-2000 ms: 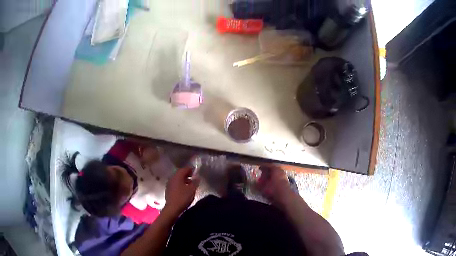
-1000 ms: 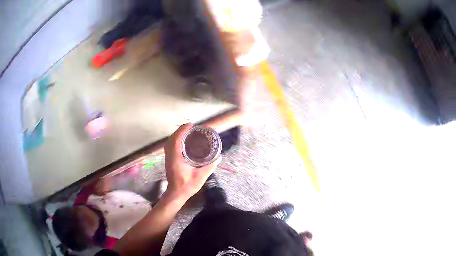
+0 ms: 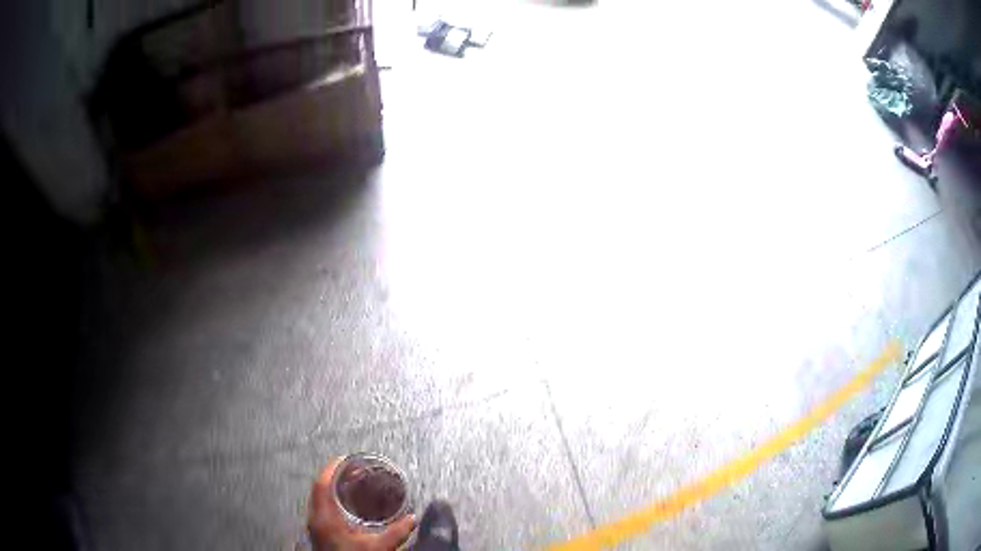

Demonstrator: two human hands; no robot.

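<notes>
The open drink bottle point(image 3: 372, 491) is at the bottom of the view, left of centre, seen from above. Its round mouth has no lid on it and dark reddish-brown liquid shows inside. My left hand point(image 3: 336, 521) is wrapped around the bottle from the left and below, with fingers on both sides, and is partly cut off by the lower edge. My right hand is not in the picture.
Speckled grey floor point(image 3: 473, 452) lies ahead, overexposed in the middle. A yellow floor line point(image 3: 731, 474) curves at lower right beside a white-panelled frame point(image 3: 914, 398). A dark-framed brown structure point(image 3: 258, 118) stands upper left. A shoe tip point(image 3: 438, 525) shows beside the bottle.
The table with the pink lid and black pot has gone out of view as I turned and moved away. My left hand took hold of the bottle and now holds it lower in the view.
</notes>
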